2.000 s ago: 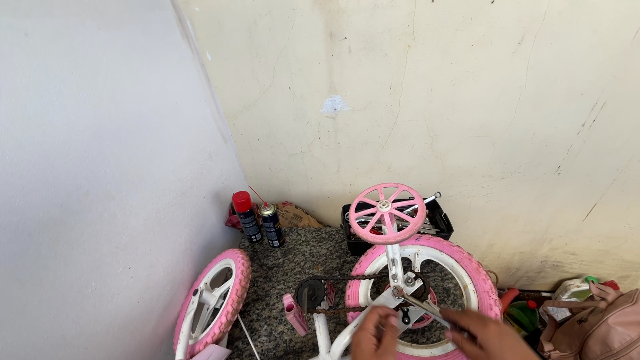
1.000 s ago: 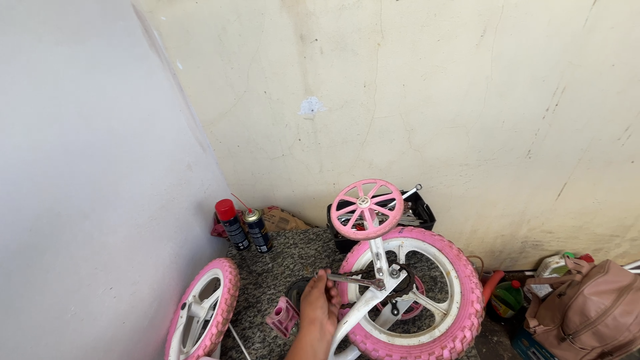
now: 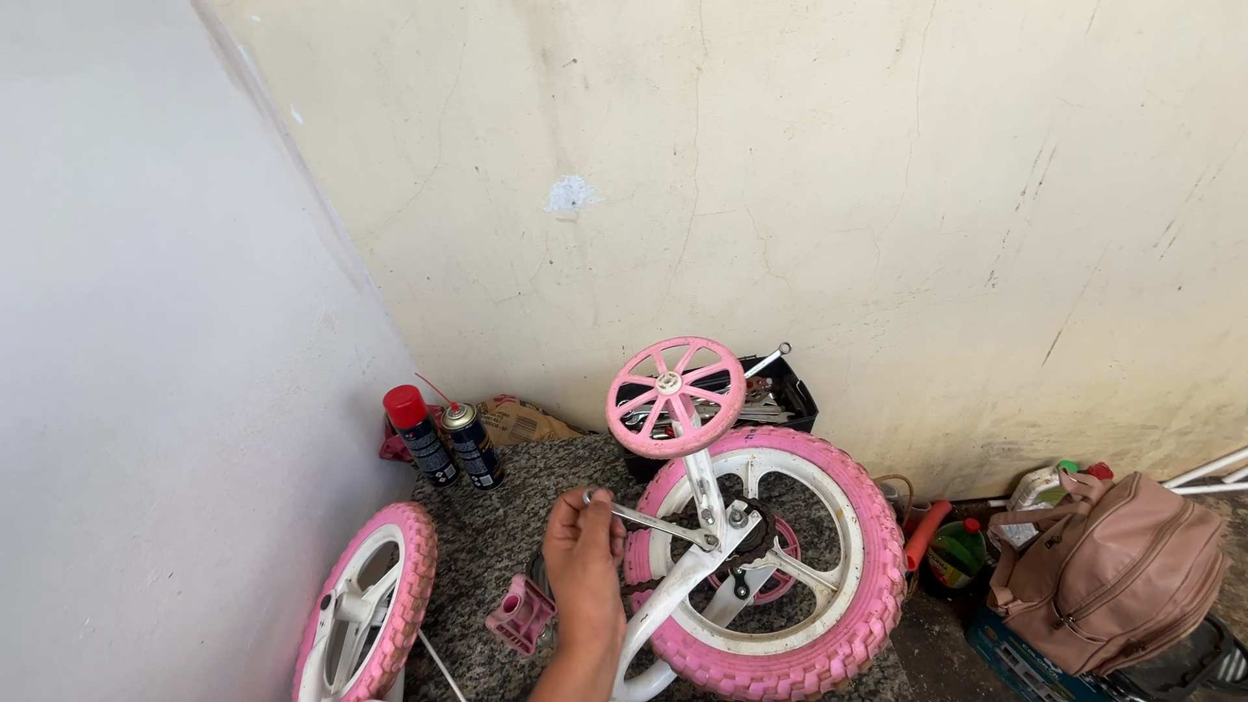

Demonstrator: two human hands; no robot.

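My left hand point(image 3: 583, 565) holds the near end of a steel combination wrench point(image 3: 655, 523) between thumb and fingers. The wrench's other end sits at a bolt on the white bracket point(image 3: 704, 492) where the stabilizer arm meets the bicycle frame. A pink stabilizer wheel point(image 3: 675, 398) stands above the pink-tyred wheel point(image 3: 877, 565) with white spokes. The chain point(image 3: 756, 546) and axle nut show beside the bracket. A pink pedal point(image 3: 522, 614) is left of my hand, and another pink-tyred wheel point(image 3: 366, 604) is farther left. My right hand is out of view.
Two spray cans point(image 3: 421, 439) stand by the wall on the granite surface point(image 3: 546, 468). Behind the stabilizer wheel is a black toolbox point(image 3: 804, 395) with wrenches. A pink backpack point(image 3: 1111, 575) and a green bottle point(image 3: 957, 554) are at the right.
Two seconds ago both hands were at the bracket, the right one at the wrench. The right hand has left the view, and my left hand now holds the wrench from the left side.
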